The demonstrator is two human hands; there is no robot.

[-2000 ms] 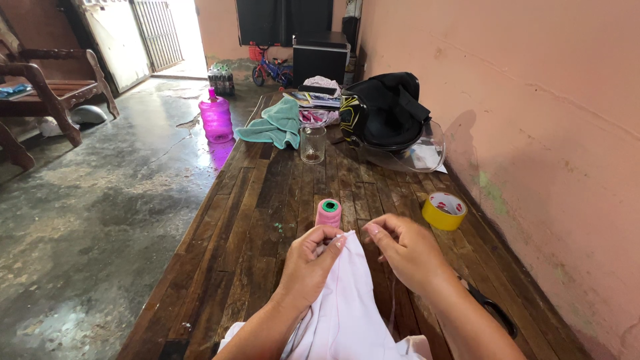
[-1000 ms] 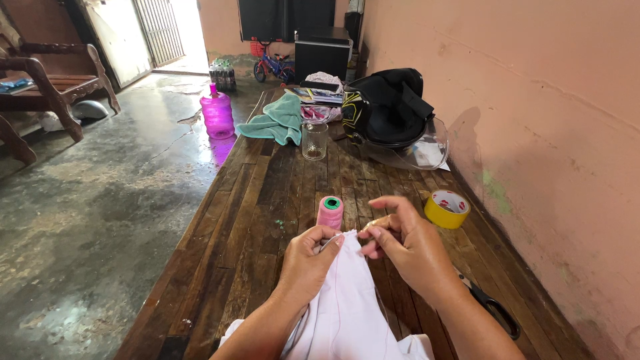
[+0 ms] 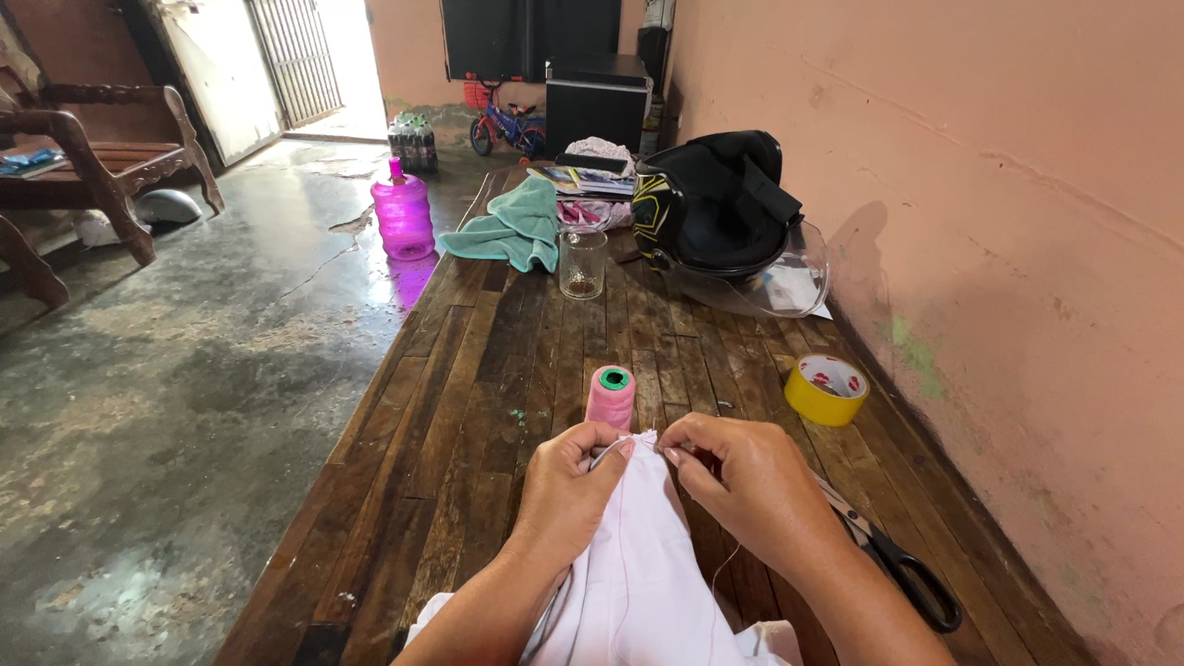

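Note:
White fabric (image 3: pixel 638 564) hangs from my left hand (image 3: pixel 566 490), whose thumb and fingers pinch its gathered top edge. At the right side of that edge, my right hand (image 3: pixel 745 481) has thumb and forefinger closed together; a needle is too small to make out there. Pink thread runs down the cloth, and a loose strand hangs below my right hand. Just beyond the fingertips stands a spool of pink thread (image 3: pixel 609 400) with a green core. Scissors (image 3: pixel 902 564) with black handles lie partly hidden behind my right forearm.
On the wooden table (image 3: pixel 416 453) are a roll of yellow tape (image 3: pixel 823 393), a glass jar (image 3: pixel 583 266), a teal cloth (image 3: pixel 513 227), stacked papers and a black helmet (image 3: pixel 721 208) with a clear visor. The wall (image 3: pixel 1017 277) borders the right side. A pink water jug (image 3: pixel 403 213) stands on the floor.
My right hand's fingers, raised and more spread a second ago, are now curled in close to the fabric's edge. My left hand keeps its pinch on the cloth.

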